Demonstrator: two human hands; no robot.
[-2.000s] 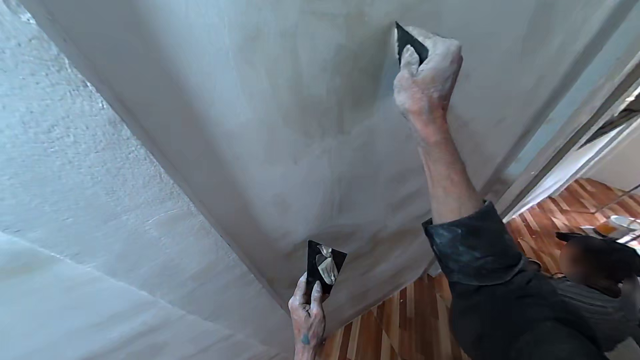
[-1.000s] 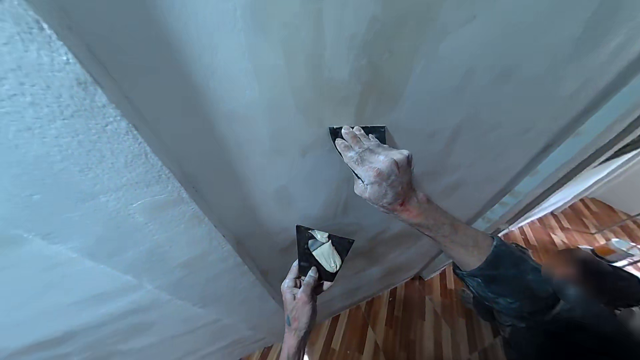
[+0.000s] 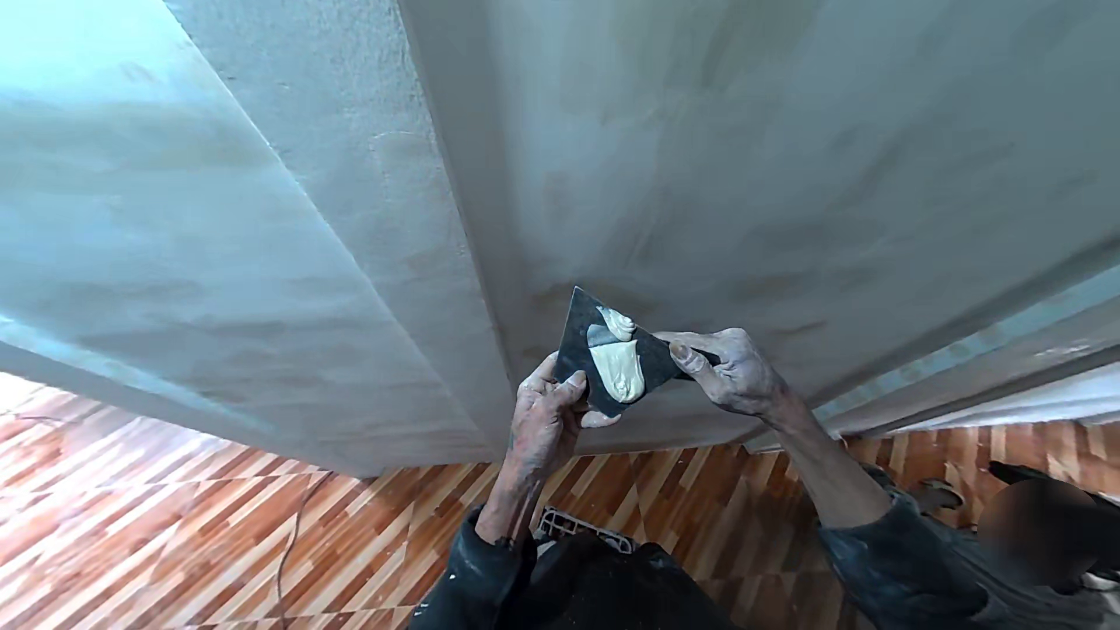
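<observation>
My left hand (image 3: 547, 411) grips a dark flat putty spreader (image 3: 573, 346) by its lower left edge, thumb on top. Pale putty (image 3: 619, 369) lies on its face in two dabs. My right hand (image 3: 731, 372), dusted with white, pinches a second dark spreader (image 3: 700, 357) between thumb and fingers; its blade meets the first one at the right, and where one ends and the other begins is hard to tell. Both hands are together in front of the smoothed grey plaster wall (image 3: 787, 192), which shows darker damp-looking patches.
A wall corner edge (image 3: 451, 184) runs down left of my hands. Striped wood-pattern floor (image 3: 394, 542) spreads below, with a thin cable (image 3: 293, 542) across it. A crate-like plastic object (image 3: 582, 529) is near my body. Another person (image 3: 1041, 534) is at the lower right.
My right hand has come down from the wall with its spreader to the one in my left hand. The view has shifted, showing more floor.
</observation>
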